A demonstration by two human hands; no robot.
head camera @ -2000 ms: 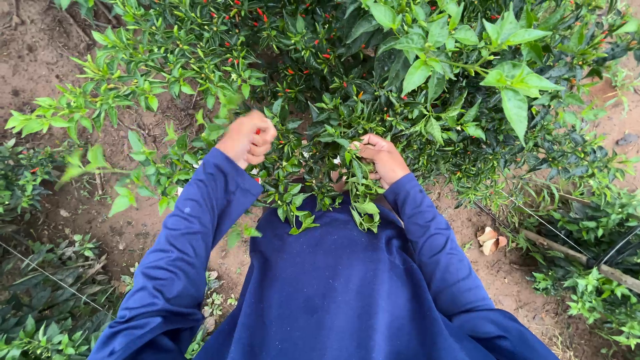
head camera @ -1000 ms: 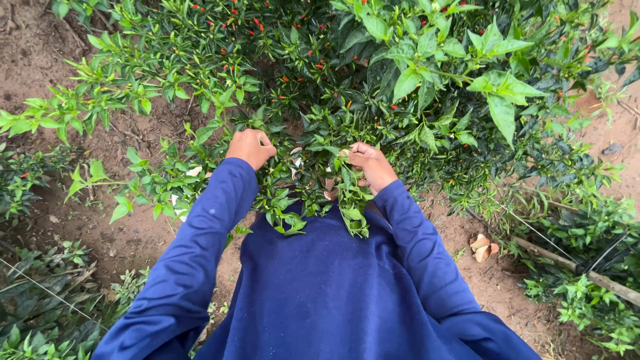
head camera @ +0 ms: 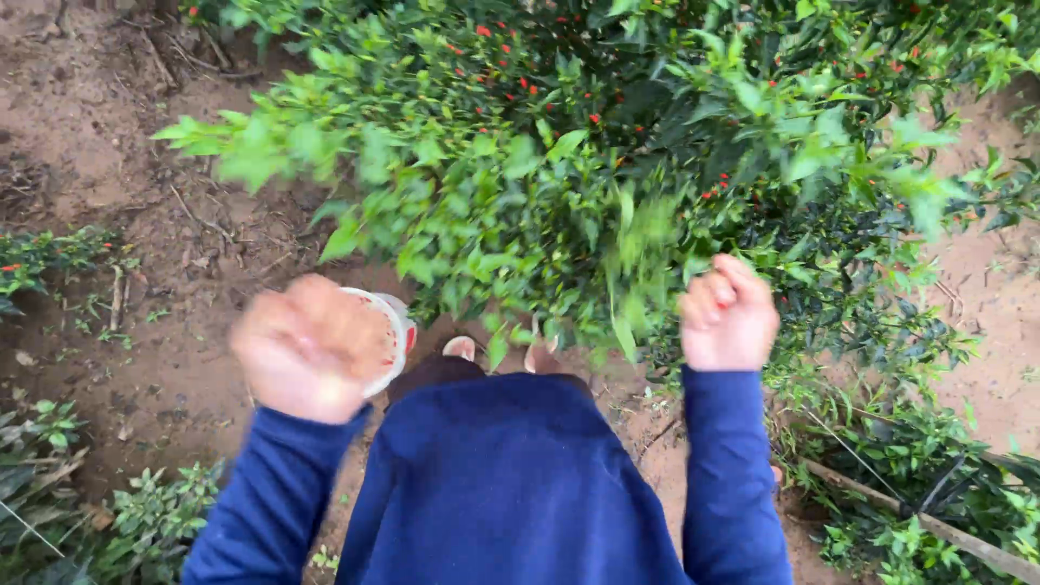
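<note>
My left hand (head camera: 313, 349), blurred by motion, is curled above a white bucket (head camera: 398, 337) and hides most of it; whether anything is inside the fingers cannot be seen. On the right, my right hand (head camera: 730, 315) is closed at the edge of the chili pepper bush (head camera: 504, 211), with a small red spot, perhaps a chili, showing at its fingers. Blurred leaves lie just left of that hand. Small red chilies (head camera: 595, 119) dot the dense green foliage ahead.
Brown soil (head camera: 162, 203) with twigs lies at the left. A wooden pole (head camera: 959, 540) and a thin wire cross the lower right. Low plants (head camera: 162, 512) grow at the lower left. My feet (head camera: 460, 348) stand under the bush's edge.
Both hands have moved apart from the branch in front of my torso, the left one out to the left. The white bucket and my feet now show more plainly.
</note>
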